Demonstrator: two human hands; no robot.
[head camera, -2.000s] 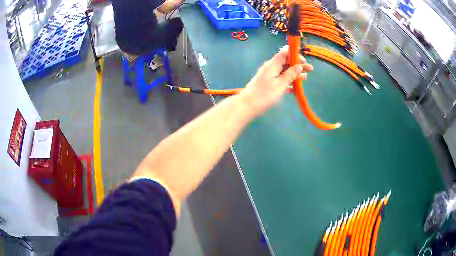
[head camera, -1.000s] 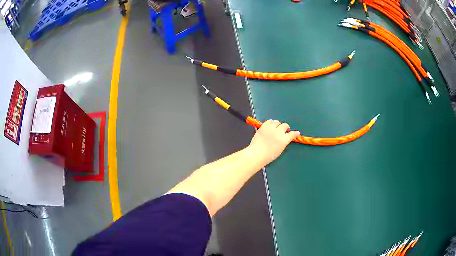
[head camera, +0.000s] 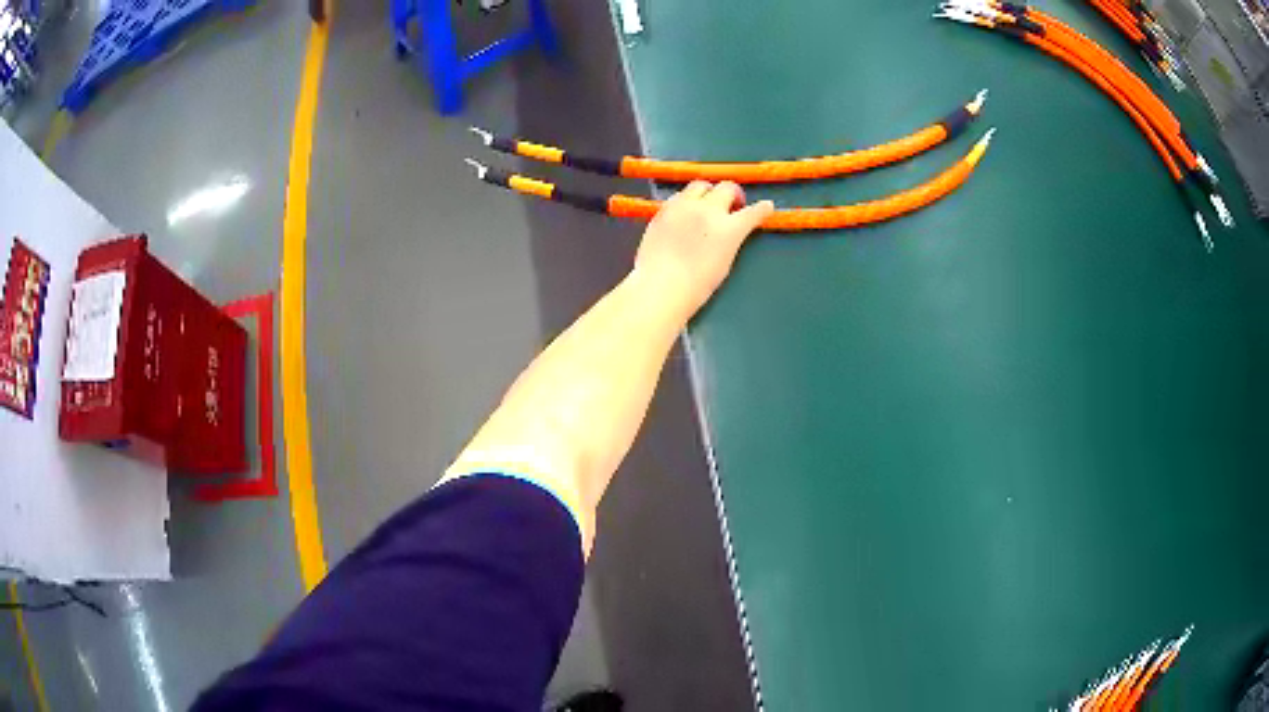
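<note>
My left hand (head camera: 696, 237) reaches in from the lower left, bare, and is closed around an orange high-voltage cable assembly (head camera: 863, 213) near the bench's left edge. Its end with black bands and a metal tip juts out over the floor; the other end curves up to the right over the green mat. A second, similar cable assembly (head camera: 793, 170) lies just beyond it, almost parallel, also overhanging the edge. Its right end has a black sleeve; the held one shows a yellower stretch there. My right hand is out of the picture.
More orange cables (head camera: 1113, 86) lie curved on the green mat (head camera: 946, 431) at the upper right. Several cable tips (head camera: 1134, 682) show at the bottom right. A blue stool (head camera: 452, 56) stands beyond the bench's left edge. A red box (head camera: 153, 362) stands at the far left.
My left hand has moved the held cable away from me, up beside the other cable. Two seconds ago it held a cable raised above the bench. The view has shifted too.
</note>
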